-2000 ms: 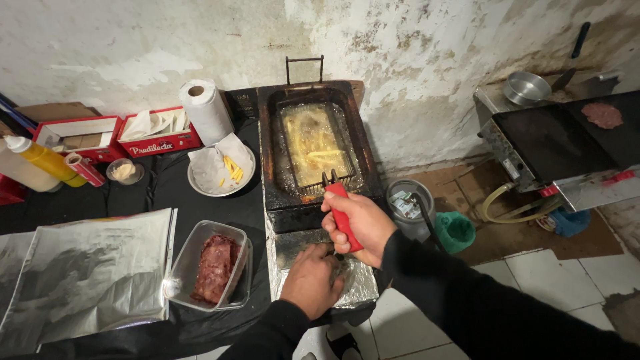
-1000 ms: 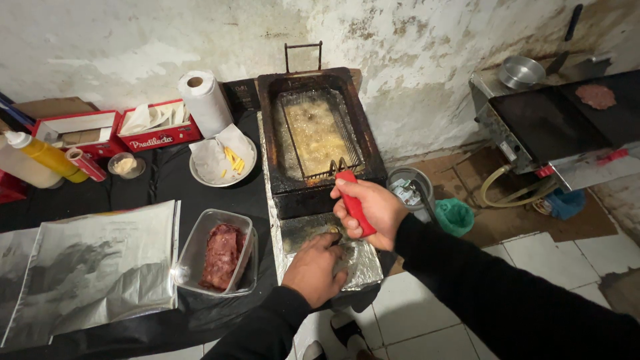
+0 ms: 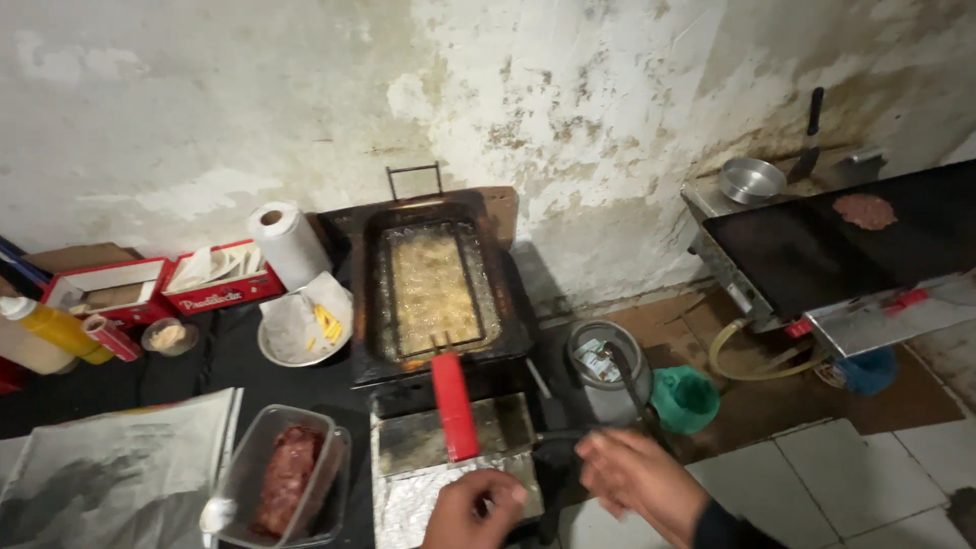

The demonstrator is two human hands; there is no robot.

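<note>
A fry basket (image 3: 435,293) sits in the bubbling oil of a deep fryer (image 3: 367,305); foam covers most of what is inside. Its red handle (image 3: 455,404) points toward me with neither hand on it. My left hand (image 3: 476,507) is over the foil-covered surface (image 3: 415,503), just below the handle, fingers curled and holding nothing visible. To the right, my right hand (image 3: 637,476) is off the handle, slightly blurred, beside the fryer's near right side; its grip cannot be made out clearly. A paper-lined bowl (image 3: 293,357) with a few fries (image 3: 328,324) stands left of the fryer.
Raw meat (image 3: 288,480) lies in a plastic container (image 3: 232,488) at the lower left. Behind are a paper towel roll (image 3: 290,244), red boxes (image 3: 229,293) and a yellow squeeze bottle (image 3: 65,335). A gas cylinder (image 3: 610,389) stands right of the fryer; farther right, a patty (image 3: 864,211) lies on a griddle (image 3: 793,259).
My right hand has let go of the red basket handle and moved right. The basket, lifted and tilted before, now lies lower in the oil, which foams more. My left hand has moved nearer to me.
</note>
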